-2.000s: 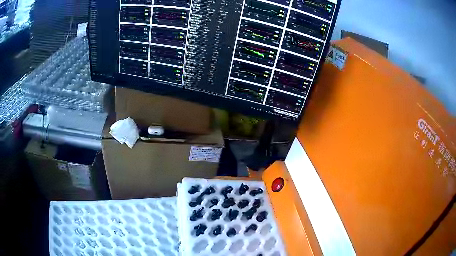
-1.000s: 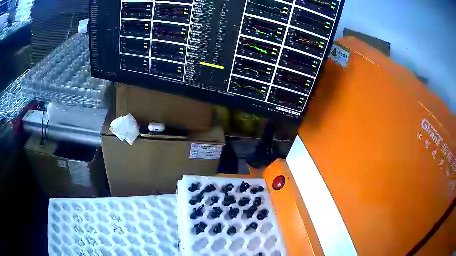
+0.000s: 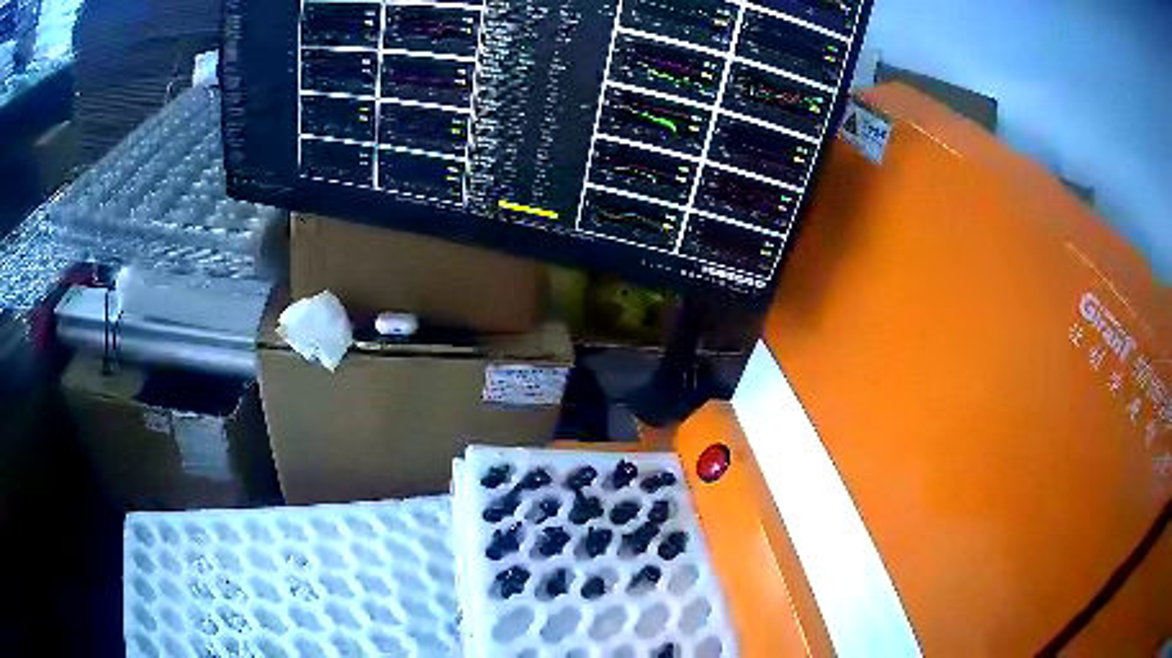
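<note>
No hand is in the picture. A white foam tray (image 3: 470, 566) stands in front of me at the bottom centre. Small black earphone units (image 3: 595, 540) sit in its upper rows of pockets. Another black unit shows at the bottom edge, and the pockets around it are empty. A second white tray (image 3: 373, 578) lies to its left, with clear or pale pieces in some pockets. The orange acoustic test box (image 3: 977, 347) is at the right with its lid shut. A red round button (image 3: 712, 463) is on its ledge.
A large black monitor (image 3: 527, 116) with curves and a yellow bar hangs over the top. Cardboard boxes (image 3: 411, 431) stand behind the trays, with a crumpled white paper (image 3: 315, 329) and a small white case (image 3: 396, 324) on top. Clear plastic trays (image 3: 167, 193) are stacked at the left.
The view has shifted slightly. A yellow bar has appeared on the monitor and moved lower, and some curves on the screen differ. The trays and the box have not visibly moved.
</note>
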